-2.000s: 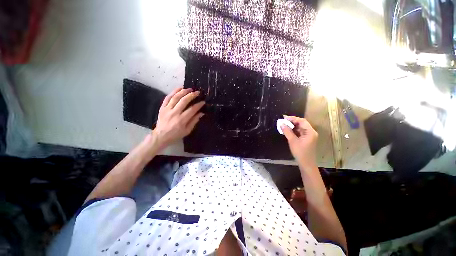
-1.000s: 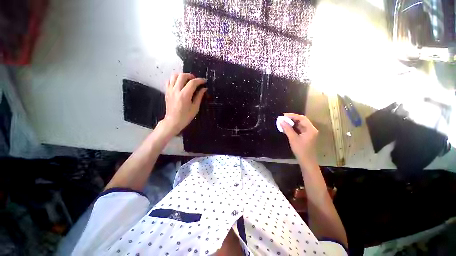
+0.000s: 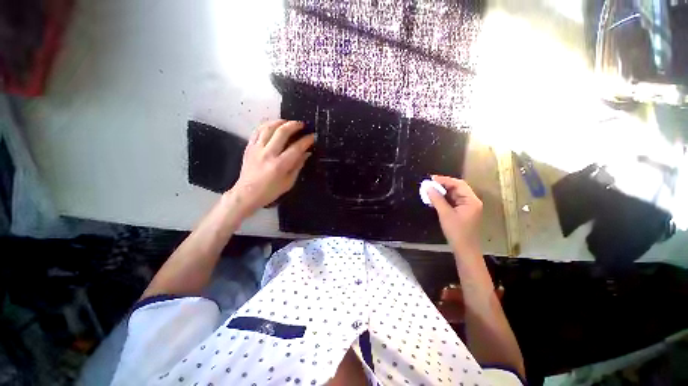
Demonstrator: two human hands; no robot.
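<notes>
The black flecked front panel (image 3: 362, 143) lies on the white table, its far part pinkish-white in the sun. A thin white U-shaped chalk outline (image 3: 362, 199) with a cross line shows on its near part. My left hand (image 3: 275, 162) rests on the panel's left edge, fingers slightly curled; whether it grips the cloth cannot be told. My right hand (image 3: 456, 203) holds a small white tailor's chalk (image 3: 431, 191) between thumb and fingertips, over the panel's right side, right of the outline. A black patch pocket piece (image 3: 215, 156) lies left of the panel, partly hidden by my left hand.
A yellow ruler (image 3: 508, 203) lies right of the panel, with a small blue-handled tool (image 3: 532, 178) beside it. Black fabric scraps (image 3: 618, 219) lie at the right. A red container (image 3: 34, 49) is at the far left. Strong glare hides the table's upper right.
My left hand first moved up along the panel's left edge, then slightly back down, its fingers more bunched than before. My right hand with the chalk has barely moved.
</notes>
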